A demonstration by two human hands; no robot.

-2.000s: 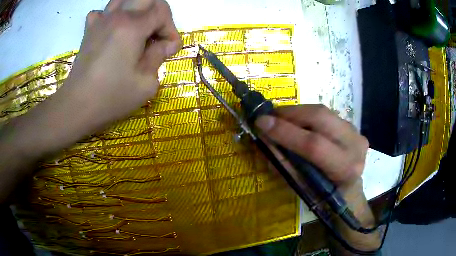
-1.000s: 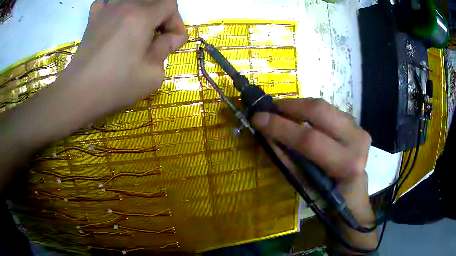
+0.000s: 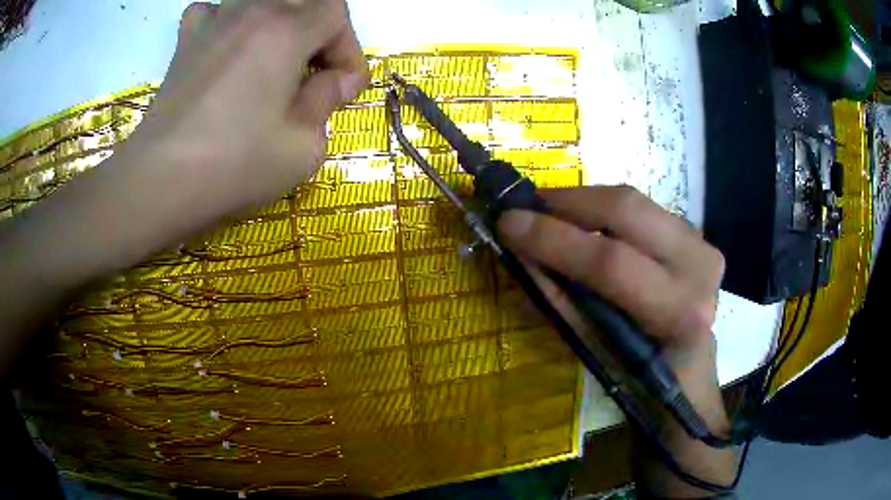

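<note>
A shiny yellow-amber panel [image 3: 449, 342] with a grid of fine-line cells lies in front of me. My right hand [image 3: 615, 264] grips a black soldering iron [image 3: 445, 127], its tip near a dark grid line close to the panel's top edge. A thin curved solder feed tube [image 3: 420, 161] runs beside the iron and ends near its tip. My left hand [image 3: 259, 107] is above the panel's upper part, thumb and finger pinched together just left of the tip. A short wire end seems to show at the pinch; the fingers hide most of it.
Reddish-brown lead wires [image 3: 264, 388] with tiny white beads lie in rows on the panel's left part. A black box [image 3: 757, 166] with metal fittings stands at right, a second yellow panel [image 3: 816, 332] beyond it. Black cords [image 3: 806, 322] trail from the iron. A green object [image 3: 840, 49] is at upper right.
Both hands have shifted slightly right and up in the picture since the earliest frame. The iron's tip now shows a small gap from the feed tube's end. The left pinch remains closed.
</note>
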